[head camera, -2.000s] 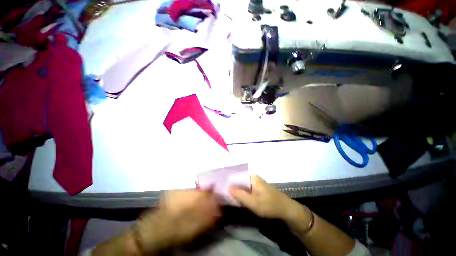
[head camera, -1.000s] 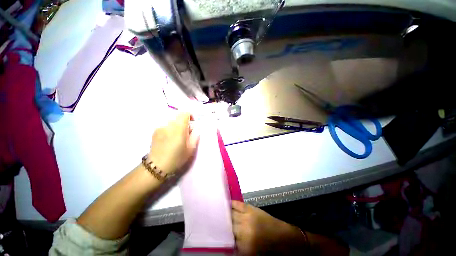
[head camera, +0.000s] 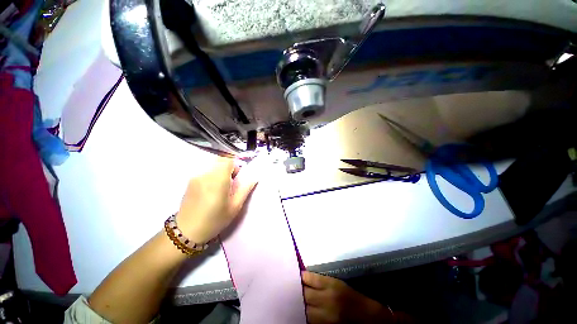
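A long pale pink-white piece (head camera: 262, 253) runs from the presser foot and needle (head camera: 269, 142) down over the table's front edge. A thin red edge shows along its sides. My left hand (head camera: 212, 196) presses on its upper end, just left of and below the needle, fingers close together. My right hand (head camera: 332, 297) is low, below the table edge, at the piece's right side; its fingertips are partly hidden behind the cloth. The industrial lockstitch machine (head camera: 392, 69) fills the top, and its glare hides the needle point.
Thread snips (head camera: 379, 171) and blue-handled scissors (head camera: 462, 183) lie right of the work, with a dark flat object (head camera: 538, 183) beyond. Red pieces (head camera: 38, 202) hang at far left; waiting cut pieces (head camera: 88, 104) lie at upper left.
The head view has moved closer to the machine. The pale piece's red bottom end has left the picture, and less of the red layer shows at its right. My left hand stays by the needle.
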